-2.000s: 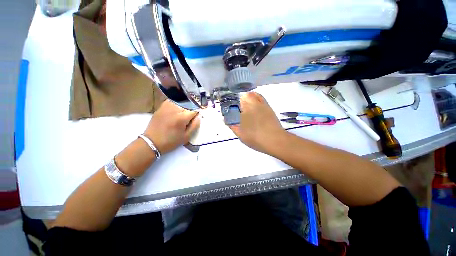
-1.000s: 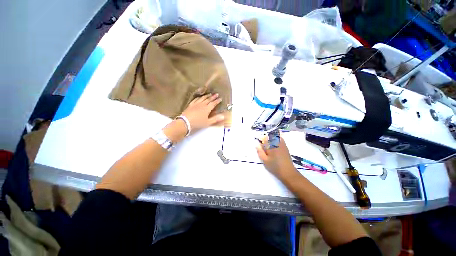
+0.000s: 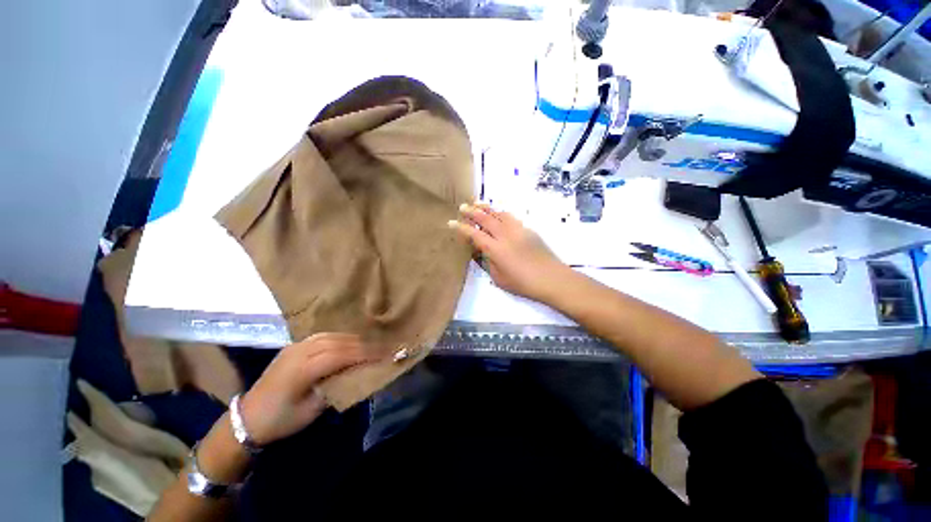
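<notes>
A wide tan-brown cloth piece (image 3: 383, 219) lies folded and rumpled on the white table left of the needle area, its lower end hanging over the front edge. My left hand (image 3: 306, 382) holds that lower end at the table's front edge, fingers on top and the thumb hidden. A small shiny bit shows on the cloth beside it. My right hand (image 3: 505, 250) touches the cloth's right edge with its fingertips; whether it pinches the cloth is not clear. The grey foot attachment (image 3: 590, 201) is up and right of my right hand, with no cloth under it.
The sewing machine head (image 3: 694, 97) stands at the upper right. Pink and blue thread snips (image 3: 674, 259), a white-handled tool (image 3: 750, 283) and an amber-handled screwdriver (image 3: 782, 301) lie right of the needle. A measuring scale (image 3: 551, 342) runs along the front edge. Light and tan cloth parts (image 3: 133, 438) lie lower left.
The cloth has come toward me and over the front edge. My left hand has moved down with its lower end. My right hand has left the needle area and moved left onto the cloth.
</notes>
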